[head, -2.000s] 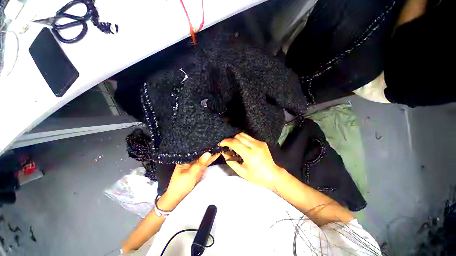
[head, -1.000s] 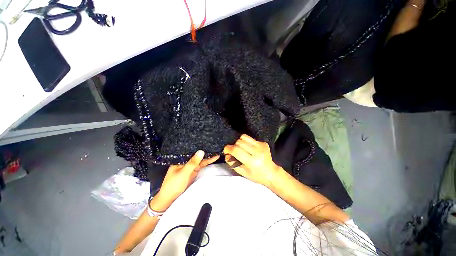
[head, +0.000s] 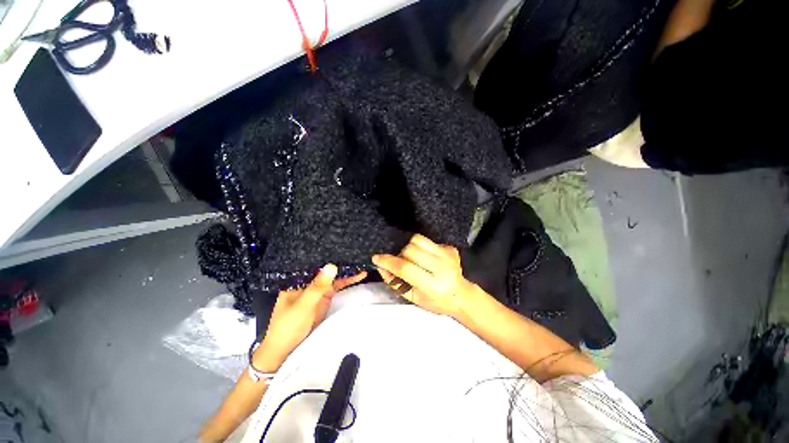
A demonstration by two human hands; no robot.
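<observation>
The black nubby jacket lies bunched over the lap. Flecked braid trim runs down its left side and along the near edge. My left hand pinches the near edge between thumb and fingers. My right hand is just to the right at the same edge, thumb and fingertips pinched together with a small dark object partly showing in the palm. No needle or thread can be made out. A loose trim bundle hangs at the jacket's left.
Black-handled scissors, a trim offcut and a smartphone lie on the white table. A red-orange cord hangs off its edge. A coworker's arm and black garment are at upper right. A clear plastic bag lies on the floor.
The whole view has shifted slightly. My right hand's fingers have changed their bend at the edge, and my left hand still pinches the trimmed edge.
</observation>
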